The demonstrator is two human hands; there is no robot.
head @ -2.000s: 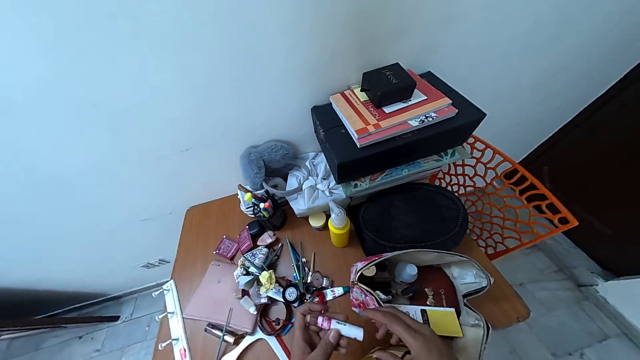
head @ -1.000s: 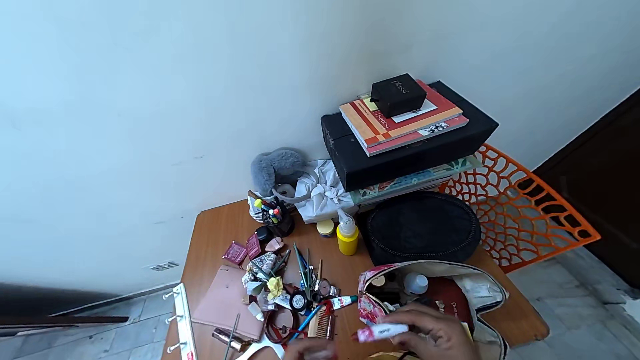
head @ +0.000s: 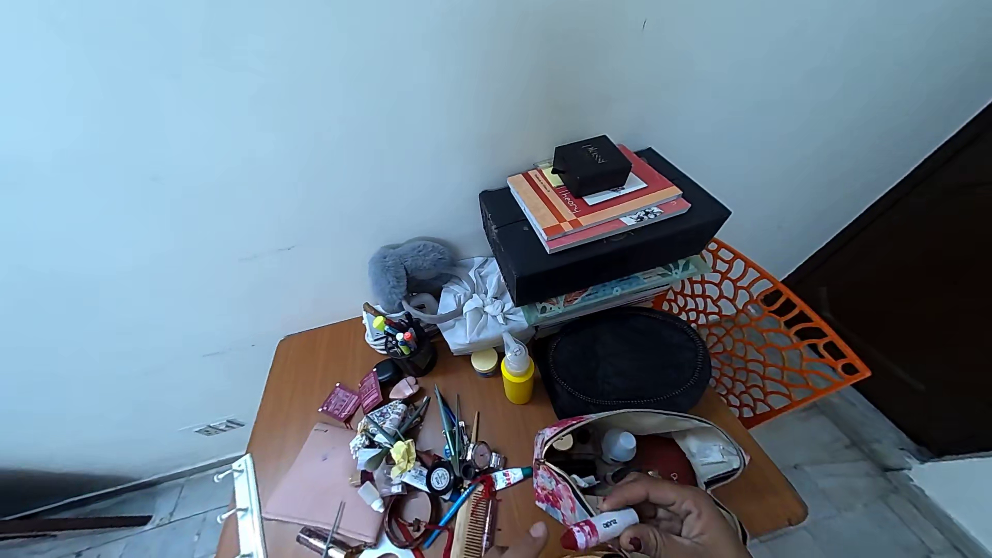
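My right hand [head: 674,515] pinches a small white and pink tube with a dark red cap [head: 601,529] between thumb and fingers. The tube is at the front edge of an unzipped floral pouch [head: 559,490], which holds a white-capped bottle [head: 619,446] and other small items. Only the thumb and a little of my left hand [head: 527,545] show at the bottom edge, beside a wooden comb [head: 470,523]; whether it holds anything is hidden. Left of the pouch lie a red, white and green tube [head: 511,477], a blue pencil [head: 449,514] and a yellow flower-shaped item [head: 403,457].
Behind the pouch sit a black oval bag [head: 628,360] and a yellow pump bottle [head: 518,380]. A black box [head: 604,260] bearing books stands at the back right, near an orange mesh chair [head: 763,341]. A pen holder [head: 411,353] and pink folder [head: 322,480] are on the left.
My left hand was at the tube with my right hand two seconds ago; now it is lower and mostly out of view. The tube stays in my right hand, near the pouch.
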